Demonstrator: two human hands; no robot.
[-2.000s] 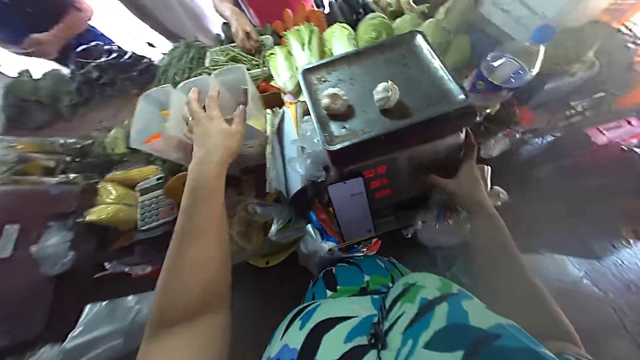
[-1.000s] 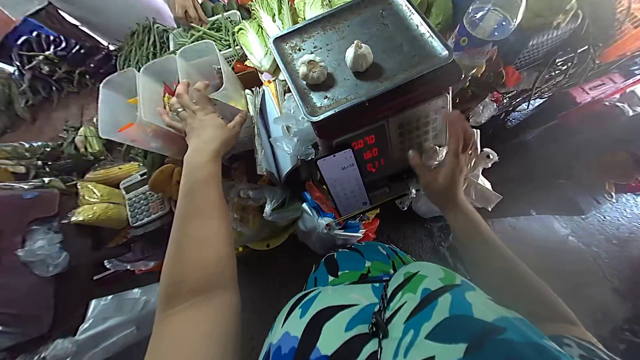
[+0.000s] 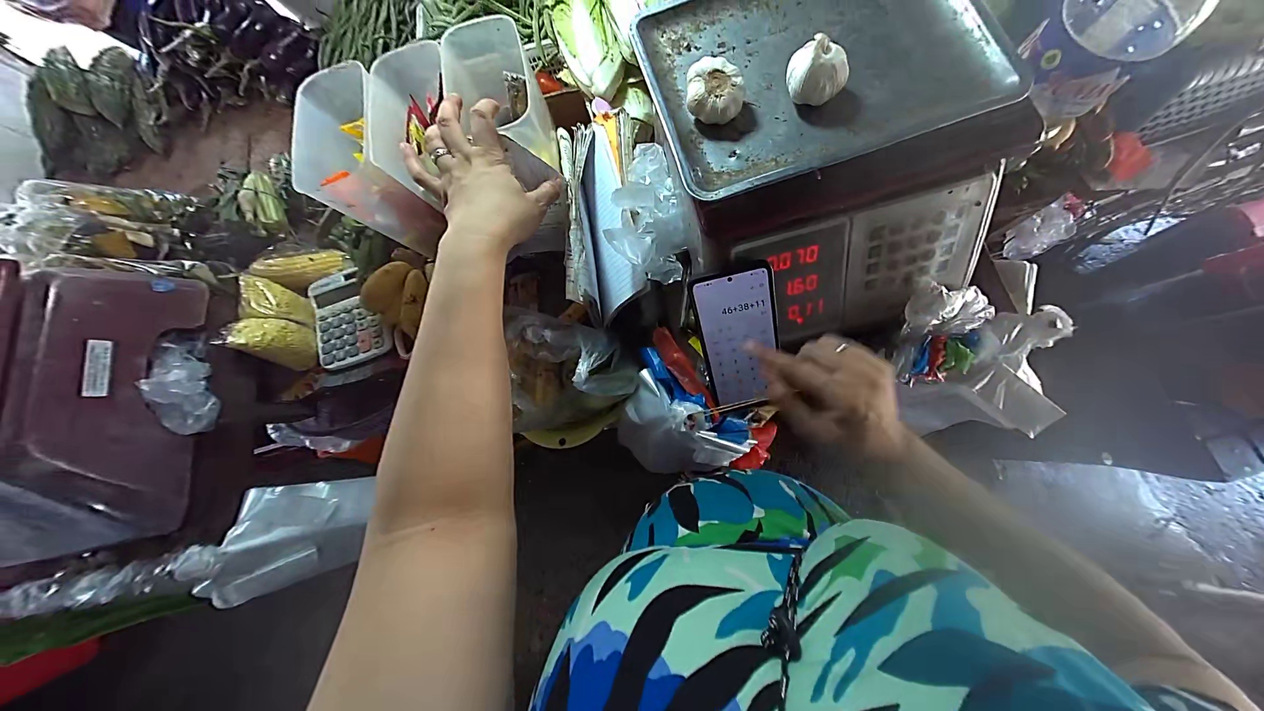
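Two garlic bulbs, one at the left [image 3: 715, 90] and one at the right [image 3: 818, 70], lie apart on the metal tray [image 3: 889, 109] of a digital scale with lit red digits. A smartphone [image 3: 733, 331] showing a calculator leans upright against the scale's front. Over its screen is my right hand [image 3: 839, 395], blurred, with a finger pointed at the keys; it holds nothing. My left hand [image 3: 484, 183], fingers spread, rests on the rims of joined translucent plastic bins [image 3: 395, 99] that contain small colored packets. Whether its fingertips touch a packet is unclear.
A desk calculator [image 3: 348, 321] lies left of my forearm, beside bagged yellow produce [image 3: 272, 321]. Plastic bags [image 3: 662, 425] bunch below the phone. Right of the scale hangs another clear bag [image 3: 963, 336]. Eggplants [image 3: 227, 44] and long beans [image 3: 365, 35] are at the back.
My right hand has moved from the scale's right side to the phone screen, where a sum now shows. My left hand stays at the bins. The view has moved closer.
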